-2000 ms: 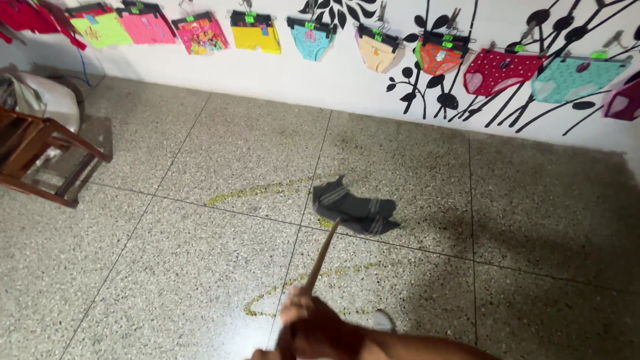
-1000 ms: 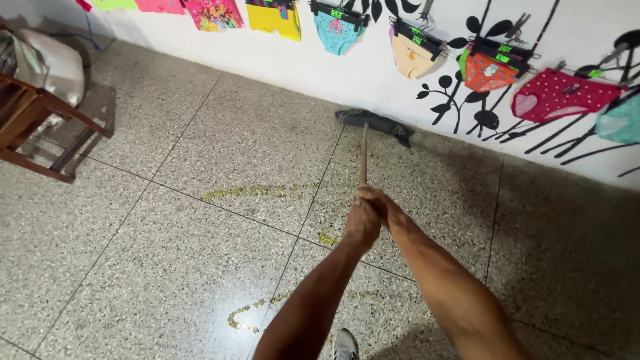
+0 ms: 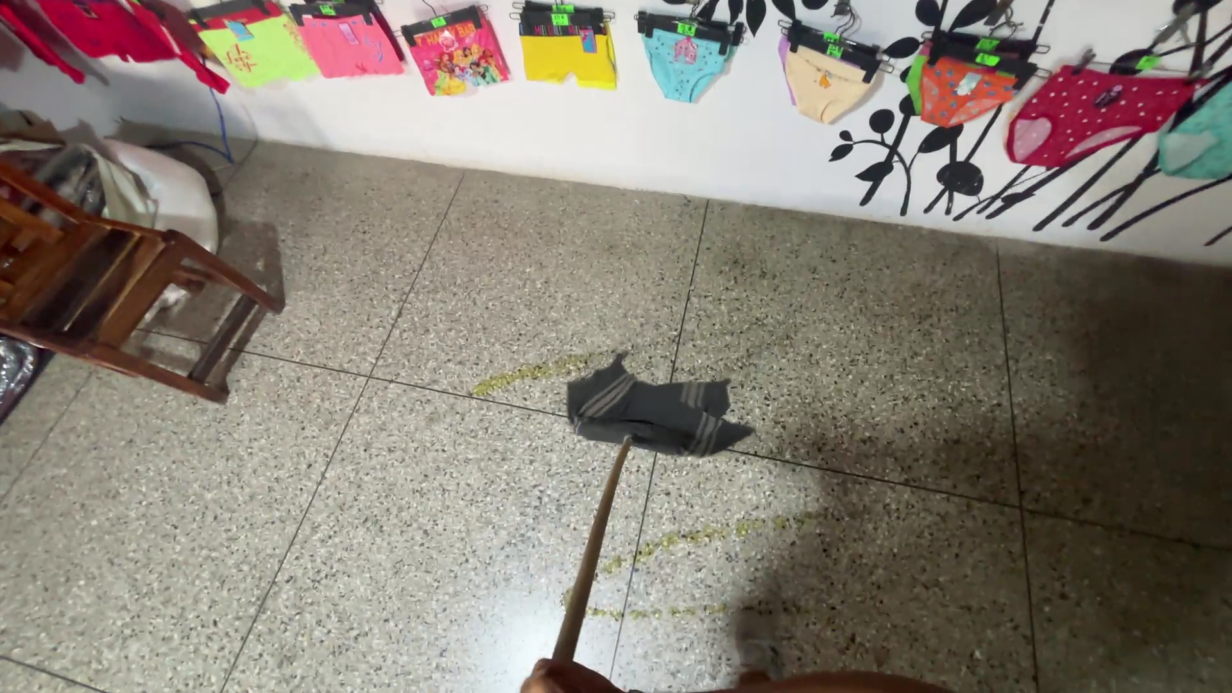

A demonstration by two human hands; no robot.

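Observation:
My right hand (image 3: 568,678), at the bottom edge with its forearm running off to the right, is closed around a wooden pole (image 3: 595,553). The pole slants up and away to a dark grey cloth with pale stripes (image 3: 664,409), which lies folded and bunched on the speckled floor and covers whatever is at the pole's end. Yellowish curved streaks (image 3: 532,373) show on the floor left of the cloth, and others (image 3: 707,532) below it. My left hand is not in view.
A wooden chair (image 3: 221,279) lies or leans at the left, beside a white sack-like item (image 3: 173,197). Small garments on hangers, such as yellow shorts (image 3: 568,60), line the white wall (image 3: 616,135) above the floor. A blue cable (image 3: 221,125) hangs near the corner.
The cloth was close to the wall a second ago and now lies farther back toward me, at mid-floor. My left hand, on the pole then, has left the view.

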